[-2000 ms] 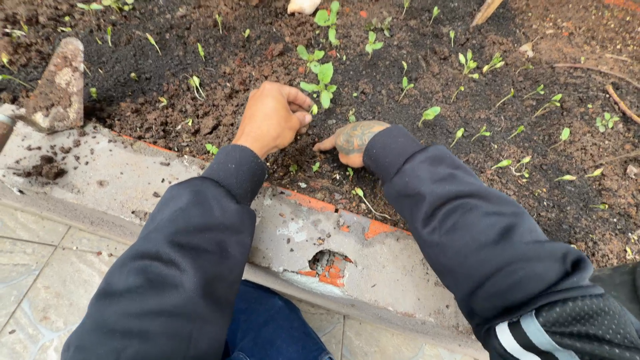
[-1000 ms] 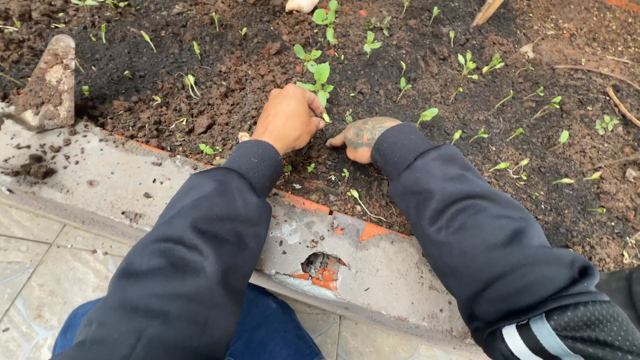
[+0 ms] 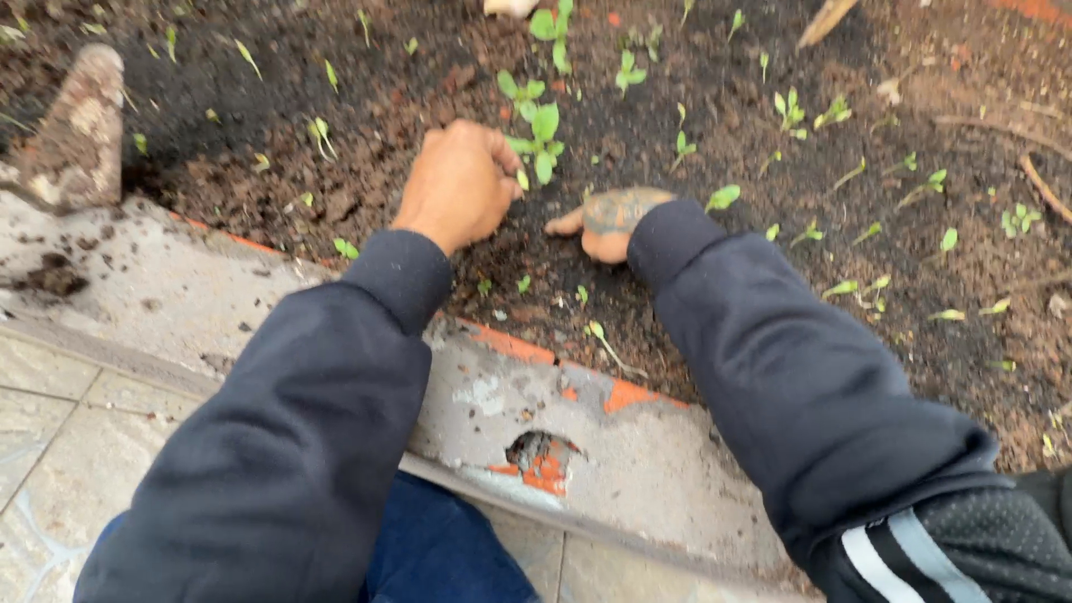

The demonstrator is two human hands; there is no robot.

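Note:
My left hand is over the dark soil, its thumb and fingertips pinched at a small pale-green seedling leaf, just below a leafier green seedling. To the right of it, my right hand rests low on the soil, the index finger pointing left; its other fingers are curled or hidden, and whether they hold anything is not visible. Tiny seedlings stand in the soil between the hands and the bed's edge. An uprooted-looking seedling with a long pale stem lies near that edge.
A soil-caked metal trowel blade lies at the upper left, partly on the cement-covered brick edging, which has a broken hole. Many seedlings are scattered through the bed. A wood piece and thin twigs lie at the right.
Both hands have shifted slightly to the right since the first frame. My left hand's fingertips stay near the leafy seedling, and my right hand remains low on the soil.

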